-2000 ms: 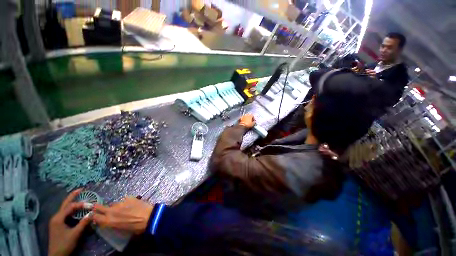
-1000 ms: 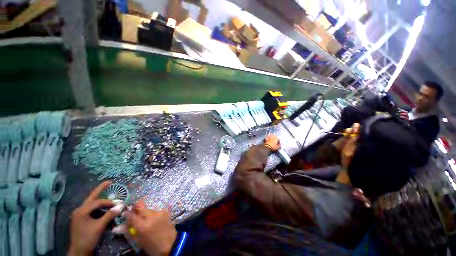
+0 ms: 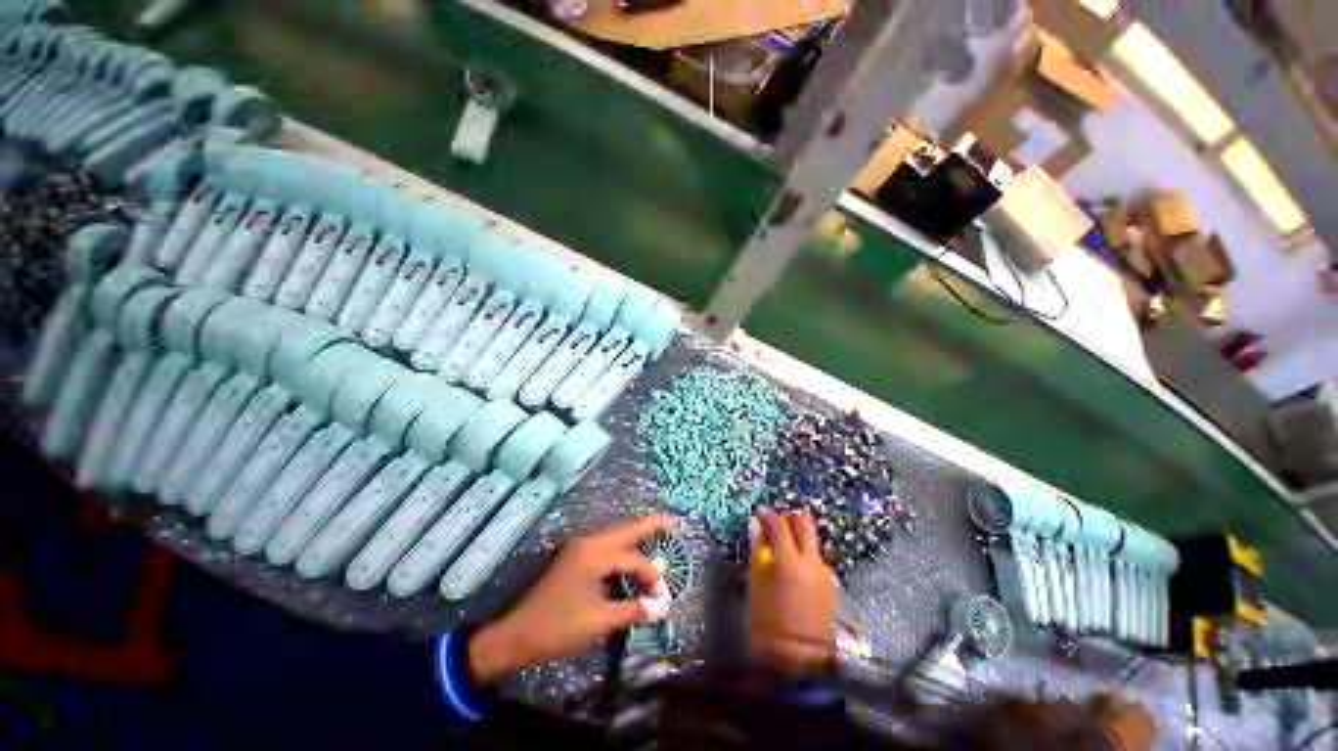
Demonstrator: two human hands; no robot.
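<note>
My left hand (image 3: 580, 594) holds a mint fan by its round spoked head (image 3: 669, 566). A small white piece shows at the fingertips beside the grille, and the handle points down, partly blurred. My right hand (image 3: 792, 594) is right of the fan, fingers curled at the near edge of the parts piles. A yellow-tipped item (image 3: 763, 556) shows at its fingers; the rest is hidden by the hand. A pile of small mint parts (image 3: 712, 437) and a pile of dark and metallic parts (image 3: 844, 484) lie just beyond.
Two long rows of mint fans (image 3: 338, 389) lie at the left. A single fan (image 3: 961, 646) and a short fan row (image 3: 1086, 565) lie right, near a yellow-and-black object (image 3: 1221, 587). A green conveyor (image 3: 616, 206) carries one fan (image 3: 477, 125). A metal post (image 3: 800, 191) rises beyond the piles.
The view has swung left, showing the long fan rows and conveyor fan. My right hand has moved off the fan to the parts piles. My left hand still holds the fan.
</note>
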